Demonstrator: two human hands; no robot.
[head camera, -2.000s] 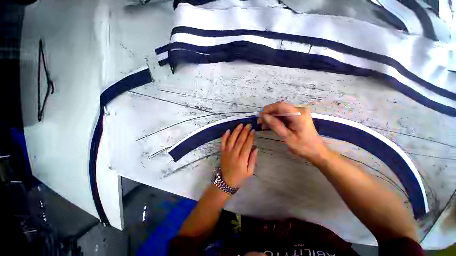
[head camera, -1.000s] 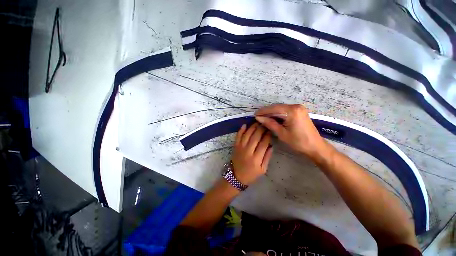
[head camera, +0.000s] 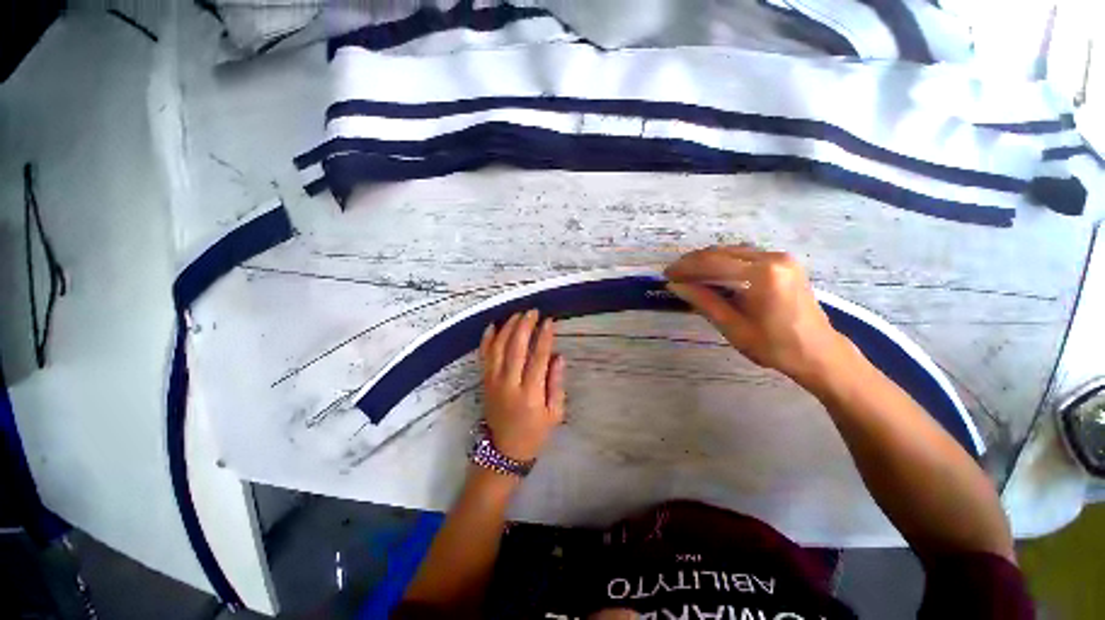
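A curved navy waistband strip (head camera: 594, 294) with a white upper edge lies on the white marked table (head camera: 679, 448). My left hand (head camera: 524, 382), with a metal watch on the wrist, rests its fingertips on the strip's lower edge, left of centre, holding nothing. My right hand (head camera: 757, 303) is over the strip's middle and hides part of it. Its fingers pinch a thin pale marking pen (head camera: 737, 286), with the tips at the strip's upper edge. Small pale lettering shows on the navy just left of these fingertips.
Layered navy-and-white bands (head camera: 545, 145) lie along the far side. Another navy strip (head camera: 178, 424) curves down the left table edge. A thin black hanger (head camera: 43, 267) lies far left. Part of a metallic iron (head camera: 1087, 424) shows at the right edge. Loose cloth lies at the top.
The view has shifted. My left hand has moved left along the strip, apart from my right hand. My right hand has moved right along the upper edge. The iron has come into view.
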